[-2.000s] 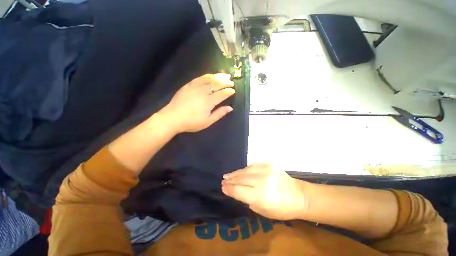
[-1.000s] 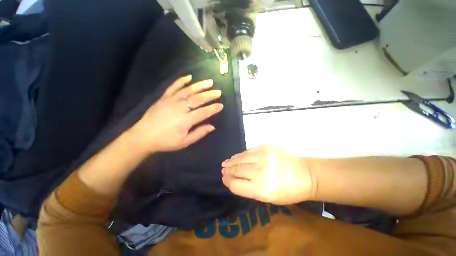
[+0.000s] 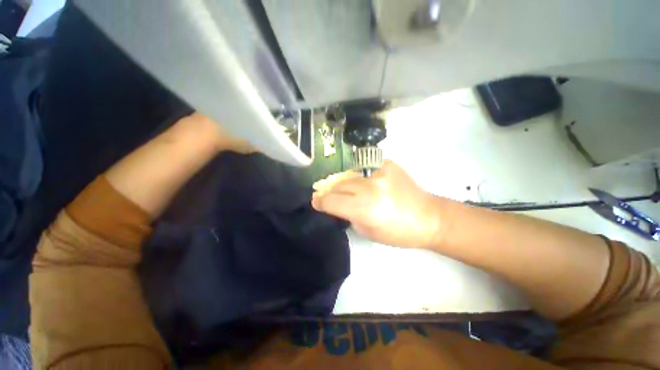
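A dark navy garment (image 3: pixel 246 231) lies bunched under the white sewing machine head (image 3: pixel 326 43) and over the table's left side. Its edge runs under the lit presser foot (image 3: pixel 328 142). My right hand (image 3: pixel 376 206) pinches the garment just in front of the presser foot, beside the ribbed knob. My left hand (image 3: pixel 221 137) lies on the garment to the left of the machine head. Its fingers are largely hidden by the head and the cloth, so its grip cannot be seen.
Blue-handled thread snips (image 3: pixel 626 214) lie at the right of the white table (image 3: pixel 412 282). A black flat rectangle, perhaps a phone (image 3: pixel 519 99), lies under the machine arm. More dark cloth (image 3: pixel 20 130) is at the far left.
The view has moved closer to the machine head. My right hand has moved forward to near the presser foot. My left hand has moved forward behind the head, and the near cloth has bunched up.
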